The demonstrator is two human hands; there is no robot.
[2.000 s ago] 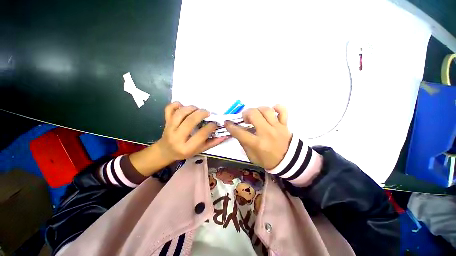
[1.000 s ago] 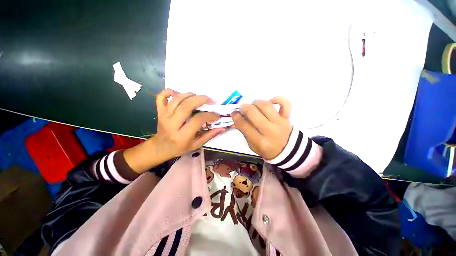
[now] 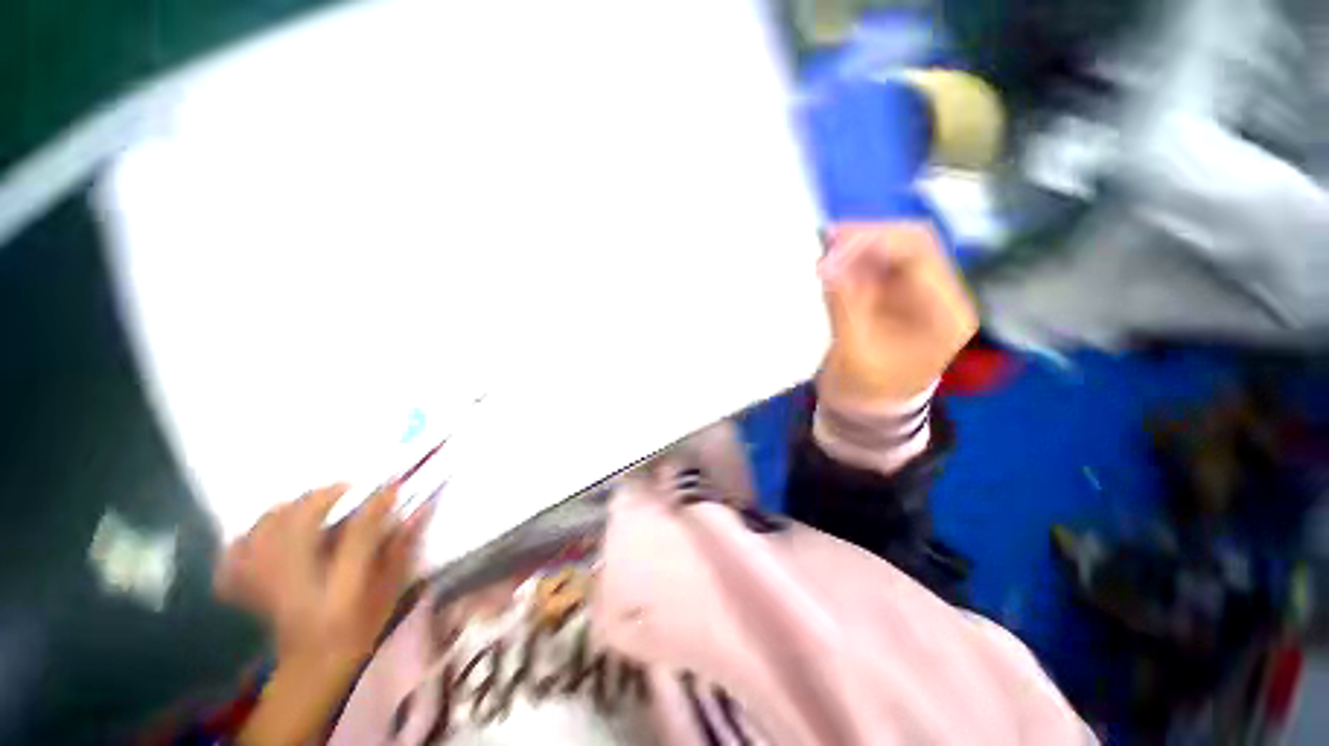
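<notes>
The picture is blurred by motion. My left hand (image 3: 324, 568) holds a white plastic housing (image 3: 350, 503) at the lower left of the white sheet (image 3: 481, 219). Dark and reddish strands, likely wires, show by its fingertips, and a small bright blue piece (image 3: 416, 426) shows just beyond them. The housing blends into the sheet, so its outline is unclear. My right hand (image 3: 896, 299) is at the sheet's right edge, just below the blue tape dispenser (image 3: 863, 139). Its fingers look curled, but whether they hold anything is hidden by blur.
A cream-yellow tape roll (image 3: 962, 117) is at the dispenser. A white scrap (image 3: 134, 557) lies on the dark bench (image 3: 59, 437) at left. Grey-white cloth or plastic (image 3: 1166, 219) is at upper right. Blue floor (image 3: 1035, 466) with blurred dark items lies at lower right.
The view has swung right. My right hand has let go of the housing and moved right to beside the blue dispenser. My left hand still holds the housing.
</notes>
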